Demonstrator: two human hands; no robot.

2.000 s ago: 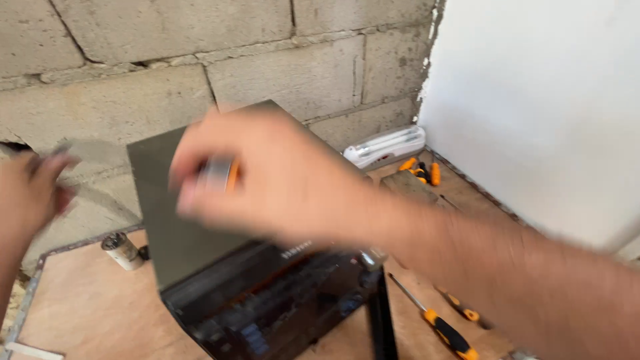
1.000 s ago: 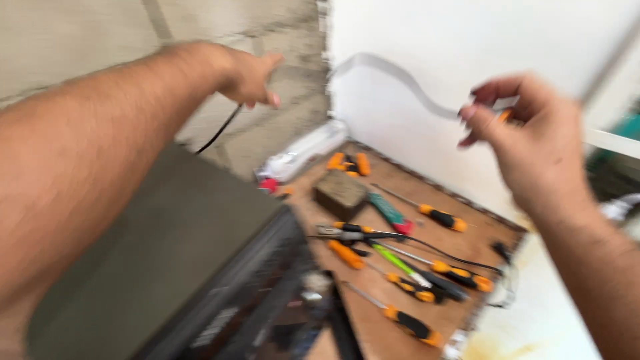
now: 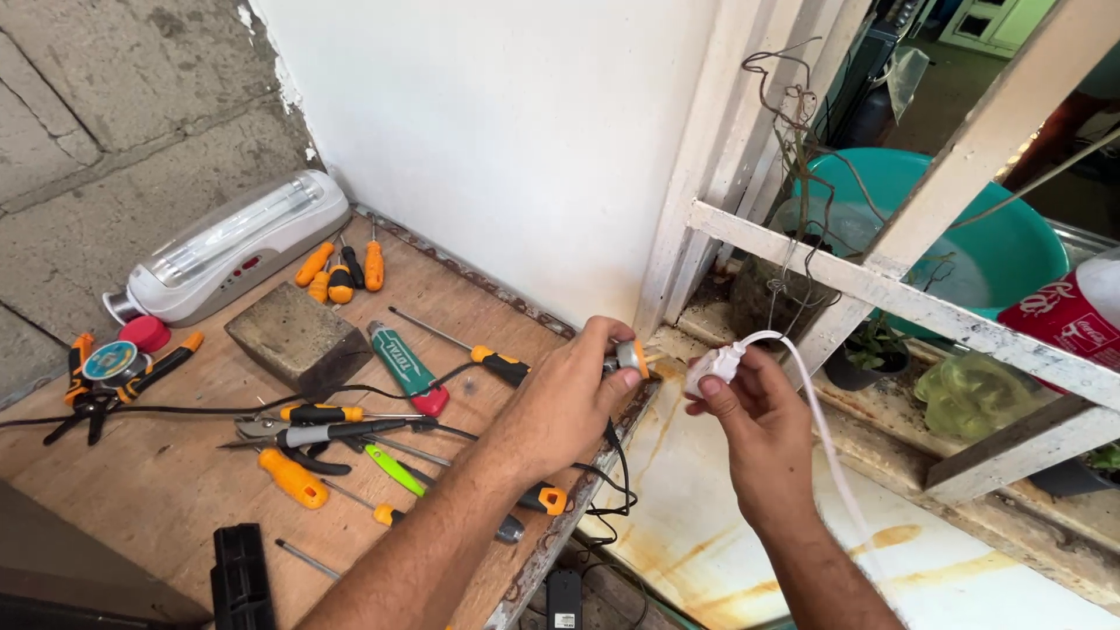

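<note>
My left hand [image 3: 569, 398] grips a grey and orange electrical plug [image 3: 630, 359] over the table's right edge; its prongs point right. A black cord [image 3: 612, 446] hangs just beneath that hand. In my right hand [image 3: 766, 429] is a white plug connector or socket [image 3: 713, 367] with a white cable [image 3: 822, 420] arching down from it. The two pieces face each other, apart. Left of my left hand lie a screwdriver with an orange and black handle [image 3: 500, 363], a green and red utility knife [image 3: 409, 367] and a soldering iron [image 3: 328, 433].
A rechargeable lamp [image 3: 236, 254], a stone block [image 3: 297, 337], pliers [image 3: 131, 385] and a solder spool [image 3: 114, 360] sit on the wooden table [image 3: 166, 472]. A white metal frame [image 3: 919, 306] stands at right, before a teal basin [image 3: 1006, 254] and potted plants [image 3: 866, 354]. A black adapter [image 3: 564, 599] lies below.
The view has swung right, away from the dark-cased appliance. My hands, wide apart one second ago, are now close together, and the white connector shows in my right hand.
</note>
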